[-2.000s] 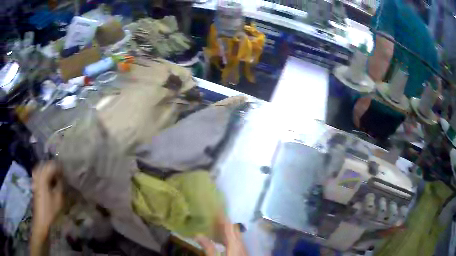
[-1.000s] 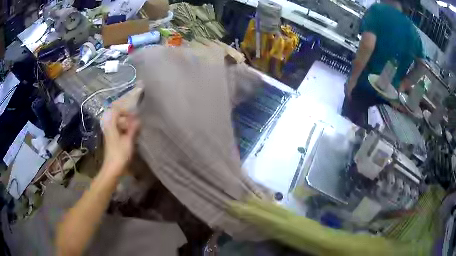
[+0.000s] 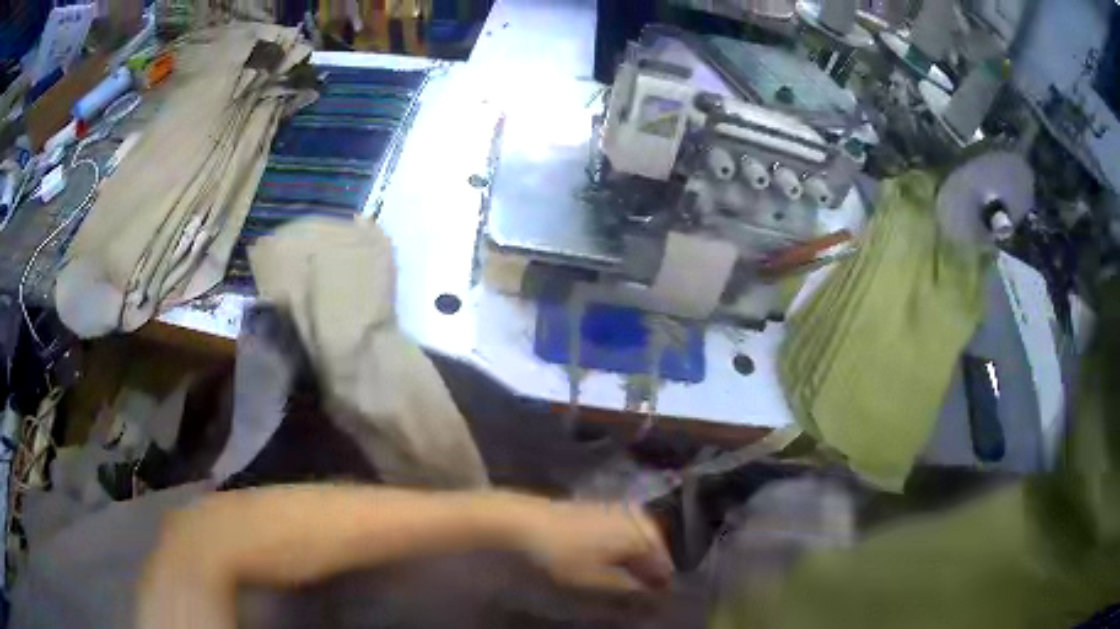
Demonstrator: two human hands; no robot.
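My left forearm reaches across the bottom, and my left hand (image 3: 614, 547), blurred, is low in the middle with its fingers curled; what it holds, if anything, cannot be told. My right hand is not in view. A beige piece (image 3: 356, 320) hangs over the table's front edge, left of the overlock machine (image 3: 651, 117). A blurred olive-green fabric (image 3: 946, 565) fills the bottom right. Grey-brown fabric (image 3: 86, 553) lies at the bottom left, partly behind my arm. The machine's cloth plate (image 3: 540, 197) has no fabric on it.
A stack of beige pieces (image 3: 160, 184) lies on a striped cloth (image 3: 332, 141) at the left. Olive-green pieces (image 3: 878, 332) hang at the right by a thread cone (image 3: 983, 197). A blue tray (image 3: 614, 338) is at the white table's (image 3: 430, 246) front edge. A reddish-brown item (image 3: 805, 252) lies beside the machine.
The view has swung right and down. The grey-brown piece with its olive part, earlier lifted by my left hand, is off the table. My left hand has moved from the left to the bottom middle.
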